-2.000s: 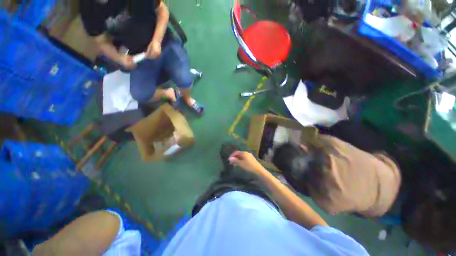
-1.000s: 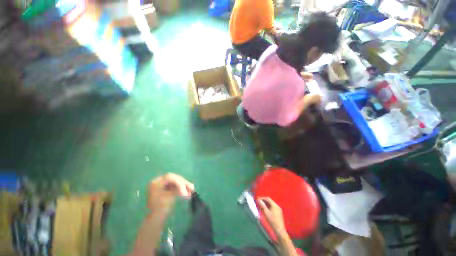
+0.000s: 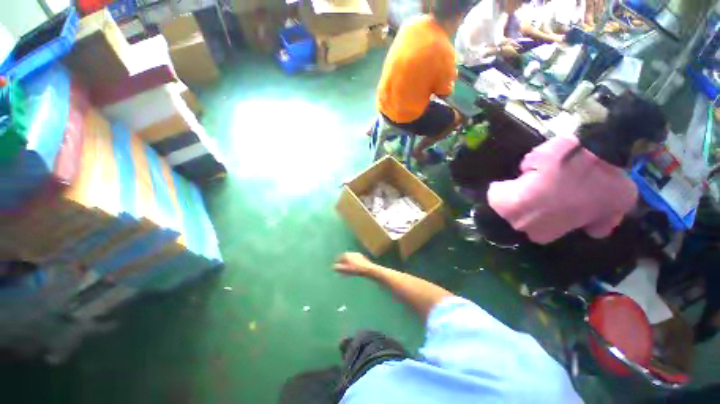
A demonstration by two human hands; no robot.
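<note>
My right hand (image 3: pixel 353 264) is small and slightly blurred at the lower centre, in front of my light blue sleeve. Nothing shows in it, but I cannot make out whether its fingers are apart or closed. It appears just below the near side of an open brown carton (image 3: pixel 371 227). I cannot see it touch the carton. The carton stands on the green floor with its flaps up and many small whitish pieces inside. My left hand is not in view.
Stacks of coloured sheets or boards (image 3: pixel 118 170) stand at the left. A person in pink (image 3: pixel 553 189) sits at the cluttered right-hand tables, and a person in orange (image 3: pixel 414 71) sits beyond the carton. A red chair (image 3: pixel 620 331) is at lower right.
The view has turned and moved forward; the carton is nearer and the red chair has shifted to the lower right. My left hand, seen one second ago, has left the picture.
</note>
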